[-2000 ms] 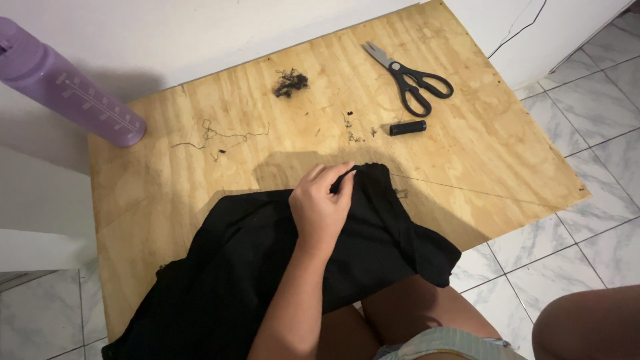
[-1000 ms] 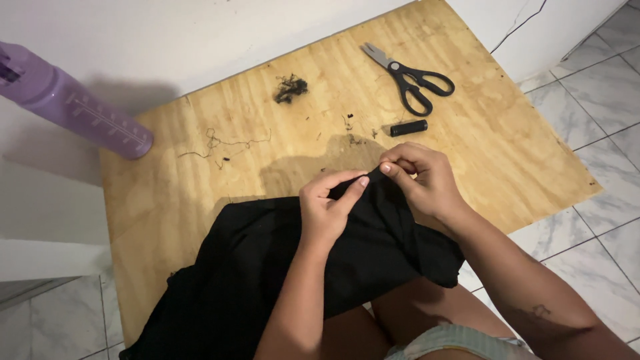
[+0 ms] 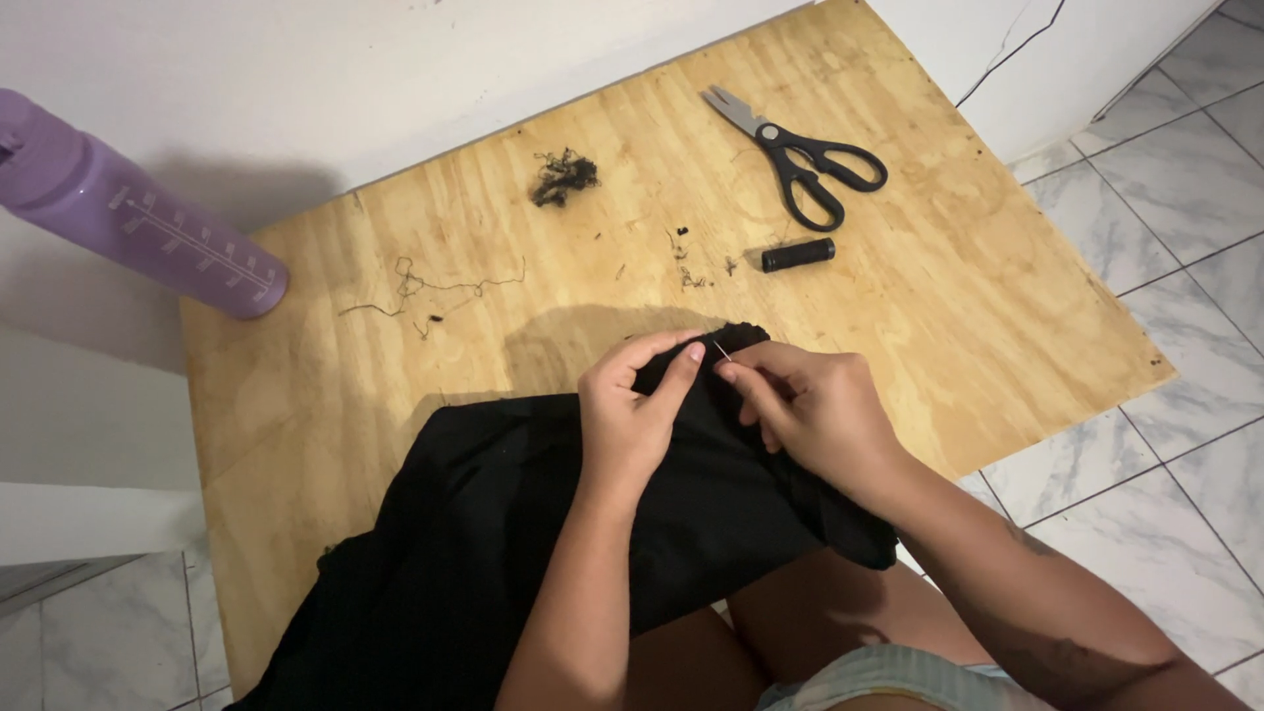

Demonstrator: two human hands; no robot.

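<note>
A black cloth [image 3: 513, 513] lies over the near part of the plywood table and hangs over its front edge toward my lap. My left hand [image 3: 642, 390] pinches the cloth's upper edge between thumb and fingers. Just to its right, my right hand [image 3: 805, 405] holds a thin sewing needle [image 3: 723, 351] between thumb and forefinger, its tip at the cloth beside my left thumb. Any thread on the needle is too fine to make out. Beyond my right hand lies a spool of black thread [image 3: 798, 255].
Black-handled scissors [image 3: 790, 148] lie near the back right, partly spread. A tangle of black thread [image 3: 565, 178], loose thread strands [image 3: 434, 284] and small scraps [image 3: 691, 278] are on the plywood table [image 3: 286, 425]. A purple bottle [image 3: 188, 232] stands at the left.
My right hand was out of view two seconds ago, then came in to the cloth's edge beside my left hand. A needle now shows in its fingertips.
</note>
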